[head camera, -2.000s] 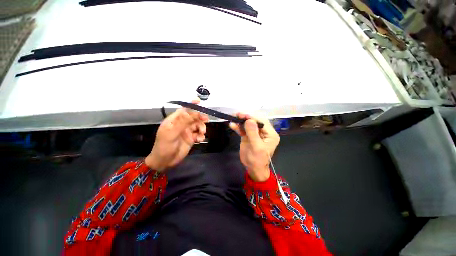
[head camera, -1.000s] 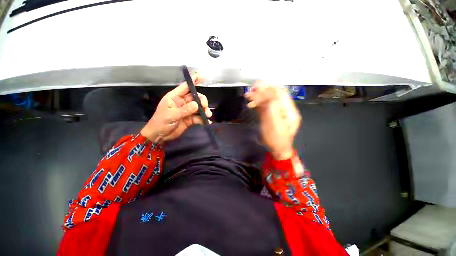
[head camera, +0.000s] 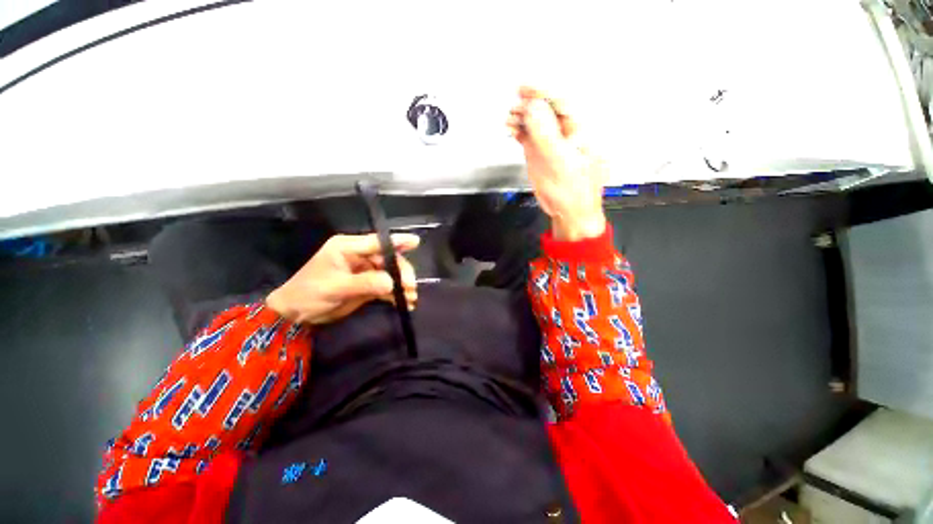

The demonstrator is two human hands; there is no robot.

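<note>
My left hand (head camera: 343, 278) holds a short-looking black strip (head camera: 395, 271) between thumb and fingers above my dark apron, its upper end near the table's front edge. My right hand (head camera: 558, 154) is over the white tabletop with its fingers curled together; whether a thin brush is in them cannot be made out. A small round pot (head camera: 428, 120) with black contents stands on the table, between the two hands and left of my right hand.
The white table (head camera: 256, 113) has its edge across the view. A long thin dark strip (head camera: 107, 46) lies at its far left. Small dark marks (head camera: 719, 97) show on its right side. A pale box (head camera: 870, 466) is at the lower right.
The view has shifted away from the strips at the back. My right hand has left the strip and moved forward over the table. My left hand has kept the strip, now steeply angled.
</note>
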